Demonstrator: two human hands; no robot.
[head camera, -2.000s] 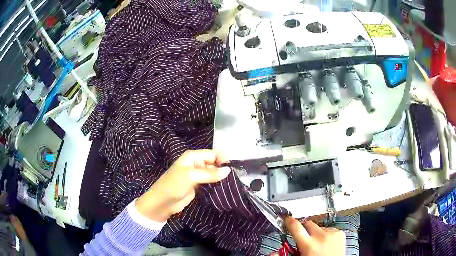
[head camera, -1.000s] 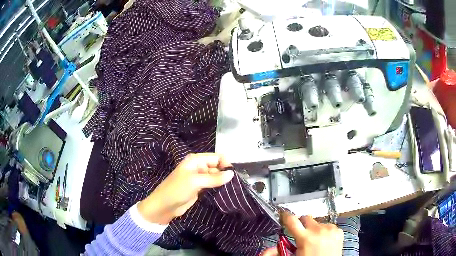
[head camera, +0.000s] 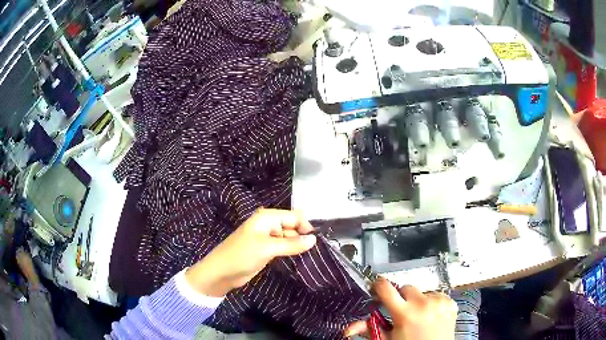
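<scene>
My left hand (head camera: 256, 249), in a lilac ribbed sleeve, pinches the top edge of a pinstriped garment piece (head camera: 312, 282) between thumb and fingers in front of the overlock machine. My right hand (head camera: 412, 312) holds red-handled scissors (head camera: 376, 325) at the bottom of the view. The scissor blades point up and left along the edge of the striped piece, towards my left hand. Whether the blades are parted is too blurred to tell. The white and blue overlock machine (head camera: 465, 73) stands behind; no cloth shows at its needle area.
A large pinstriped heap (head camera: 212, 113) lies left of the machine. A smartphone (head camera: 569, 190) and a wooden-handled tool (head camera: 517, 208) lie at right. A neighbouring machine (head camera: 56, 199) and small hand tools (head camera: 84, 249) are at left. A red object (head camera: 595, 129) stands at far right.
The scissors' blades have come to lie closer along the cloth edge. Both hands keep their holds. The whole view has shifted slightly, with the machine now a little further right and lower.
</scene>
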